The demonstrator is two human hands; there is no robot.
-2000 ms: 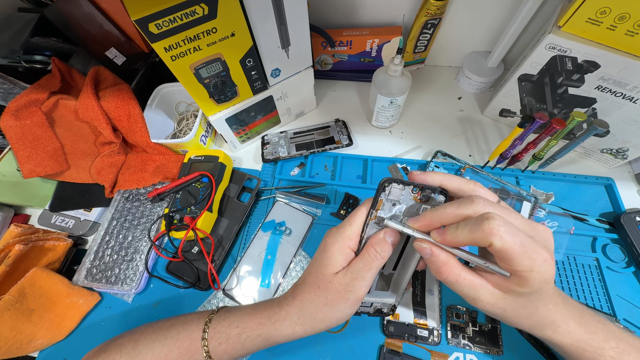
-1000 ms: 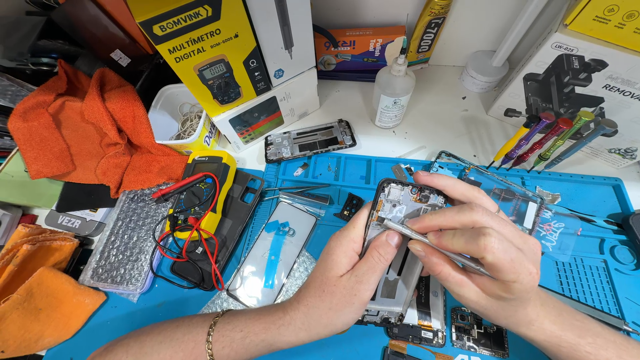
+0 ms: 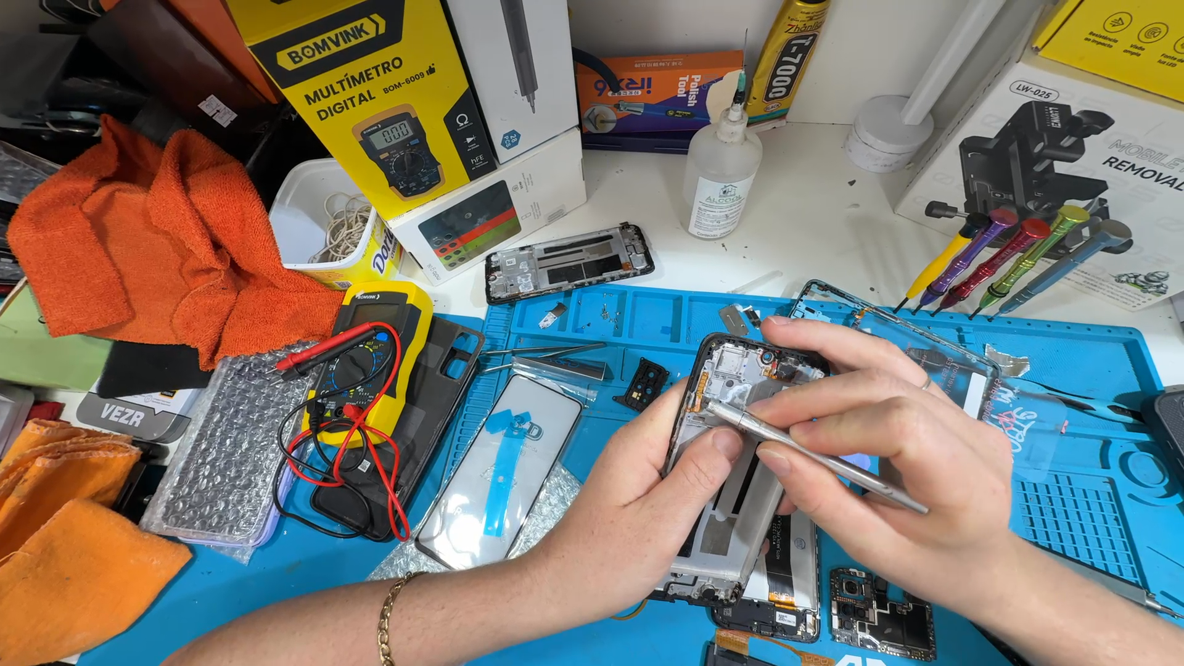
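Observation:
My left hand (image 3: 657,481) grips an opened smartphone frame (image 3: 731,518) by its left side, thumb across the metal inside, holding it tilted over the blue silicone mat (image 3: 1082,370). My right hand (image 3: 869,435) holds a slim silver metal pen-like tool (image 3: 832,462) between thumb and fingers. The tool's tip touches, or is very close to, the upper left inside of the frame, near a small copper-coloured part. Beneath the hands lie a phone battery part (image 3: 791,573) and a phone logic board (image 3: 883,612); my hands hide part of the frame.
To the left lie a yellow multimeter (image 3: 365,370) with red and black leads, a phone glass panel (image 3: 499,472) and an orange cloth (image 3: 139,240). Behind stand an alcohol bottle (image 3: 721,180), another phone frame (image 3: 571,263), boxes and several coloured screwdrivers (image 3: 1004,264). Tweezers (image 3: 546,351) lie on the mat.

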